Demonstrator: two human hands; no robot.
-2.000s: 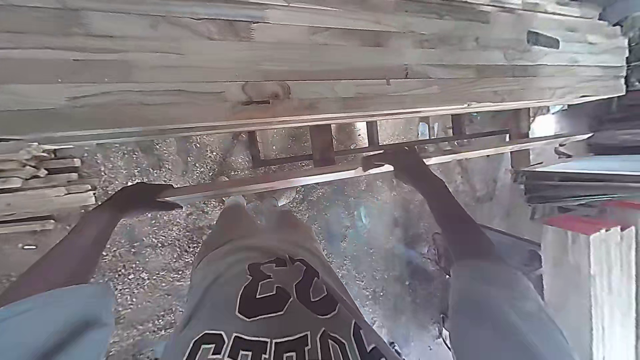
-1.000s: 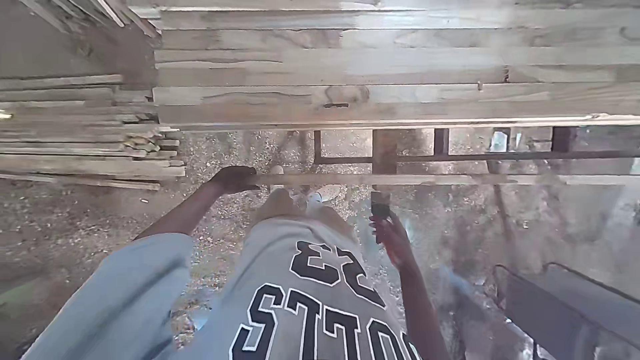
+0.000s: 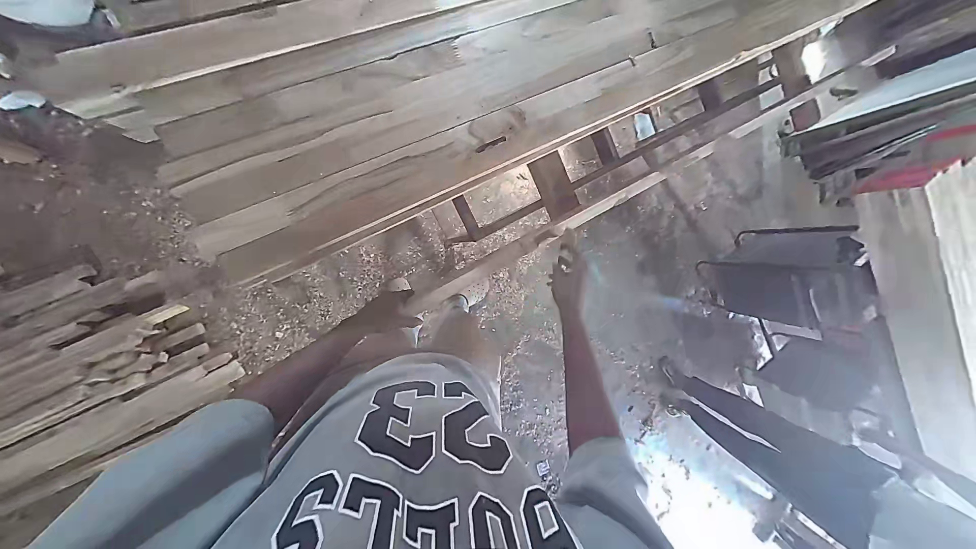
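Note:
A long narrow wooden strip [image 3: 496,260] runs diagonally in front of my body, from near my feet toward the upper right, beside a large stack of wooden boards [image 3: 328,145]. My left hand [image 3: 389,309] is closed around the strip's near end. My right hand [image 3: 566,274] is just below the strip farther along, with its fingers partly curled; whether it touches the strip cannot be told.
Short wood pieces [image 3: 114,366] are piled at the left. Dark chairs [image 3: 793,274] and another person's legs [image 3: 778,435] are at the right, near a pale wooden block [image 3: 900,259] with a red top. Wood chips lie on the ground.
The view has turned strongly. Two seconds ago my right hand was on the strip; one second ago it was below it, beside a dark piece. My left hand has stayed at the strip's end.

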